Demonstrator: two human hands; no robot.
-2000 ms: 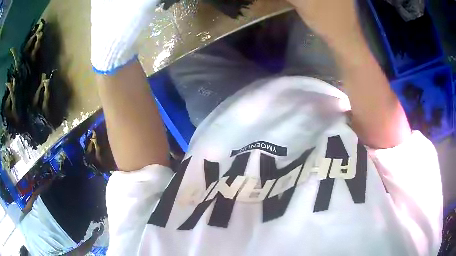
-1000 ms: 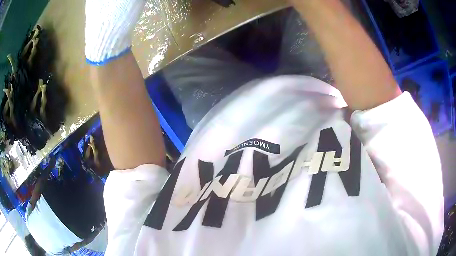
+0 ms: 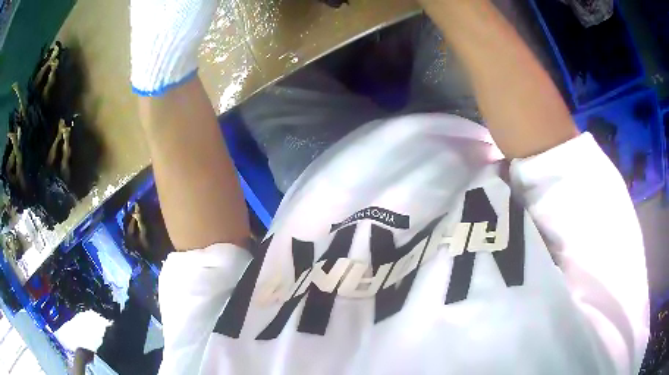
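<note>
My left hand (image 3: 172,36) is at the top left, in a white knit glove with a blue cuff edge. Its fingers are cut off by the top edge, so its grip is hidden. My bare right forearm reaches up to the top edge; my right hand is out of the picture. A sliver of a black piece (image 3: 334,3) shows at the top edge between the arms. Several black feathered pieces with tan stick-like legs (image 3: 62,146) lie clustered on the tan tabletop (image 3: 121,88) at the left.
Blue crates (image 3: 623,128) stand at the right, one with a crumpled clear bag (image 3: 593,10). Below the table's left end are blue crates with dark pieces (image 3: 139,227) and part of another person (image 3: 82,359). A dark green strip (image 3: 33,36) runs at the upper left.
The black piece at the top has mostly left the picture. My right forearm has shifted slightly left. The other person at lower left has moved, showing more dark pieces in the crate.
</note>
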